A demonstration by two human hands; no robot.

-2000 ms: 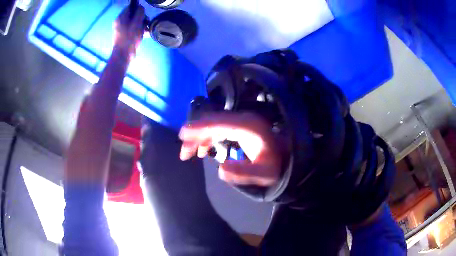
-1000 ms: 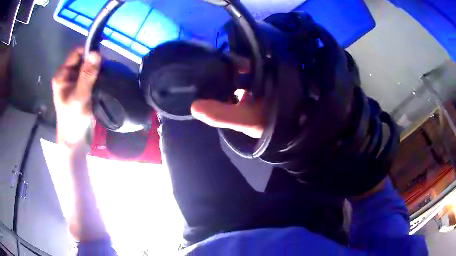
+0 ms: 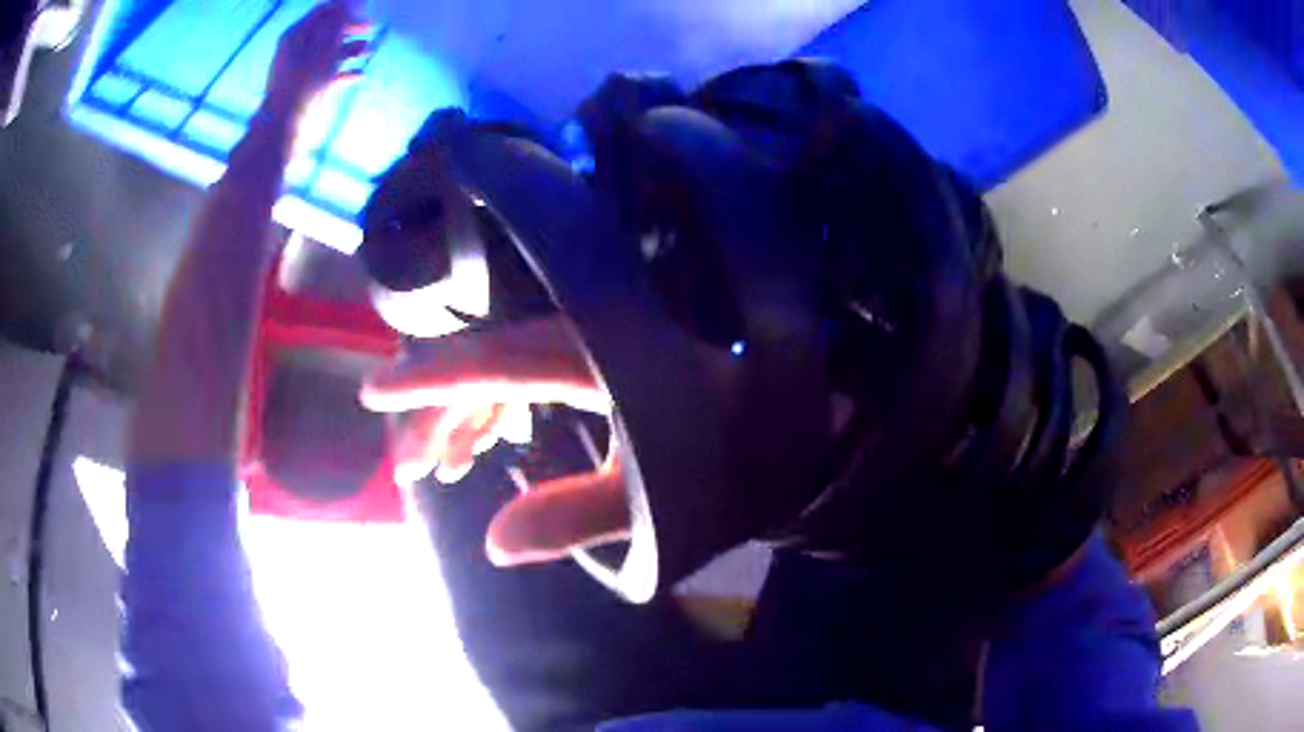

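Several black over-ear headphones (image 3: 887, 329) are stacked around my right forearm like thick rings. The foremost headband (image 3: 551, 272) has a pale edge and circles my right hand, with a dark ear cup (image 3: 411, 236) at its upper left. My right hand (image 3: 494, 415) pokes out through the rings, its fingers apart and holding nothing. My left hand (image 3: 322, 57) is small and blurred at the top left, over the blue crate (image 3: 186, 107). No headphones show in it, and its finger pose is unclear.
A blue crate wall or panel (image 3: 987, 86) is at the upper right. A red stool-like object (image 3: 322, 322) stands at the left below the crate. A metal frame (image 3: 1258, 308) and an open brown carton (image 3: 1194, 522) are at the right.
The headphones that both hands held a second ago are now around my right hand, at the front of the stack. My left hand has let go and moved up to the crate.
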